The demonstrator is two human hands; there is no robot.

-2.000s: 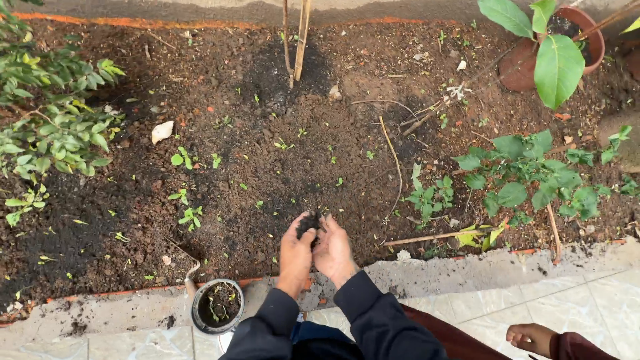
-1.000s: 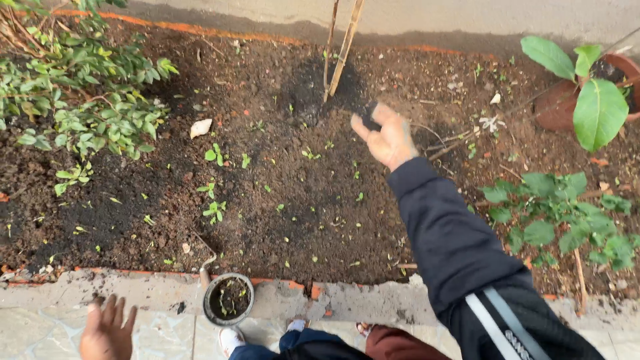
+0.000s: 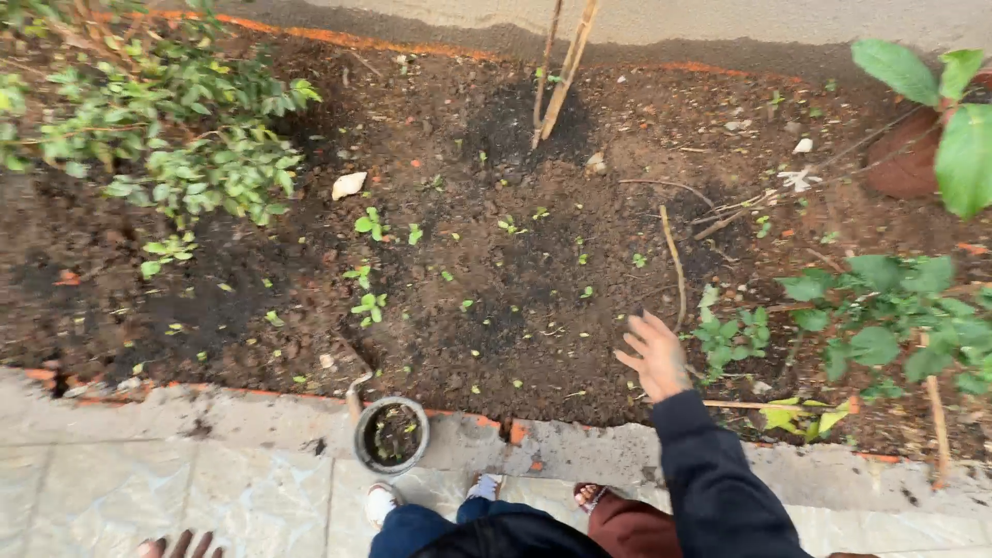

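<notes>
My right hand is over the soil bed, fingers spread, with no object seen in it. Dark smudges mark its fingertips. Beside it lies a thin dry stick, and a small leafy plant grows to its right. My left hand shows only by its fingertips at the bottom left edge, above the tiles; its palm is out of view. Small green seedlings dot the soil, with darker soil patches among them.
A round pot of soil stands on the concrete edging, beside a hand tool with a bent metal shank. A bush is at left, upright stakes near the wall, a clay pot at right. Another person's sandalled foot is near mine.
My hands were together holding dark soil, then parted. My right hand has moved from near the stakes to the bed's front, and the dark clump at its fingers is no longer seen.
</notes>
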